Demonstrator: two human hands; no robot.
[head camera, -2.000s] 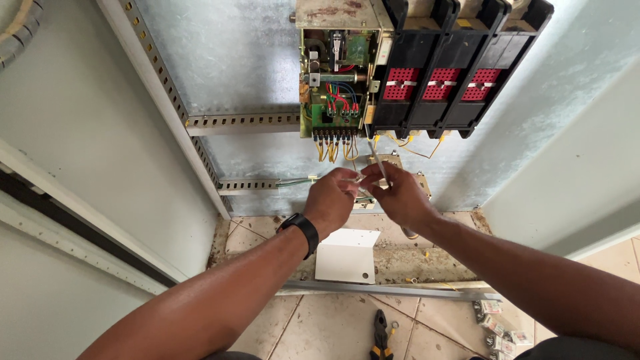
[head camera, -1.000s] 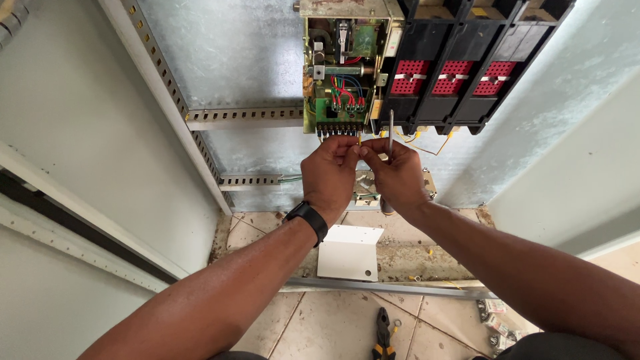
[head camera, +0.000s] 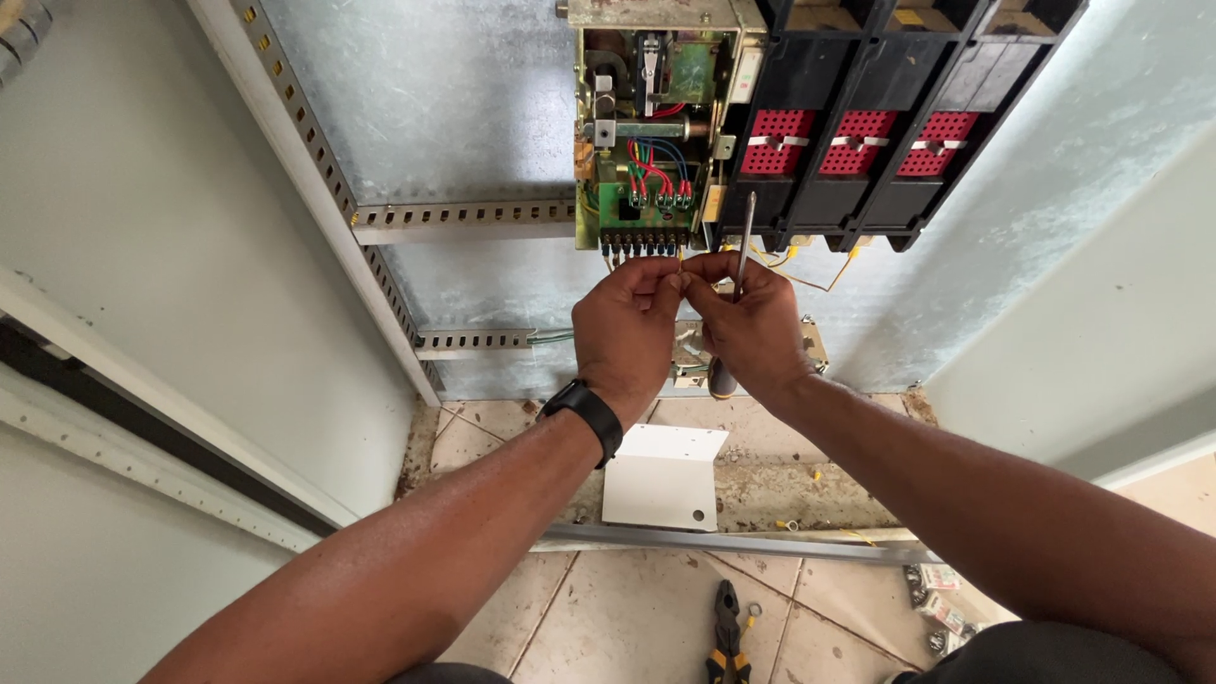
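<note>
Just below the black terminal strip (head camera: 644, 239) of an electrical switch mechanism, my left hand (head camera: 627, 328) and my right hand (head camera: 755, 323) meet at the fingertips. They pinch a thin yellow wire (head camera: 680, 258) that runs up to the strip's right end. A screwdriver (head camera: 746, 237) also lies in my right hand, its shaft pointing up and its dark handle below the palm. Red, blue and green wires (head camera: 655, 166) are attached to the green circuit board above the strip. The wire's lower end is hidden by my fingers.
Black switch poles with red perforated panels (head camera: 857, 142) stand to the right. Slotted metal rails (head camera: 465, 217) cross the cabinet at left. A bent white plate (head camera: 660, 480) lies at the cabinet's bottom. Pliers (head camera: 727, 627) and small component packs (head camera: 940, 608) are on the tiled floor.
Both hands have moved up to the terminal strip from lower down, where they were two seconds ago. The screwdriver has stayed in my right hand.
</note>
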